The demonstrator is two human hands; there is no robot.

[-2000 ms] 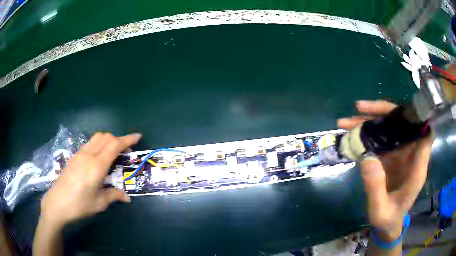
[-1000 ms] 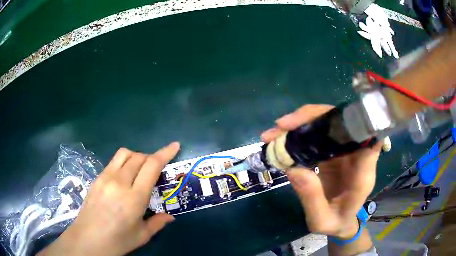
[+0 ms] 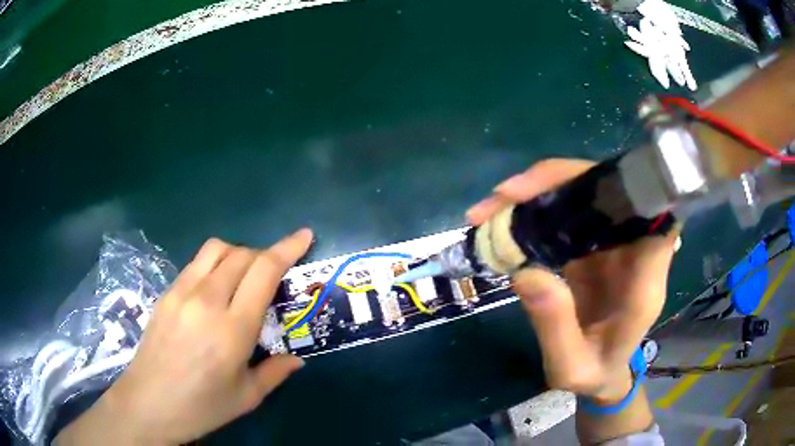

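Observation:
The open power strip base (image 3: 362, 305) lies on the dark green surface, its right part hidden by the gun and my right hand. My left hand (image 3: 218, 322) grips its left end between thumb and fingers. My right hand (image 3: 575, 296) holds the dispensing gun (image 3: 575, 218) by its black grip and cream collar. The pale translucent nozzle (image 3: 423, 269) points down-left over the middle of the visible strip; contact cannot be told. Blue wire (image 3: 349, 261) and yellow wire (image 3: 416, 296) curve over the parts. The white power cord (image 3: 52, 383) runs out to the left.
A clear plastic bag (image 3: 131, 261) lies around the cord at the left. A speckled white rail (image 3: 113, 63) curves along the back. A crumpled white bundle (image 3: 662, 48) sits at the top right. A red wire (image 3: 723, 126) runs along the gun. Blue objects and the floor show at the right.
Since two seconds ago the gun's nozzle has moved left along the strip, from the far end toward the wires. My left hand keeps its hold. In the last second the view has shifted slightly.

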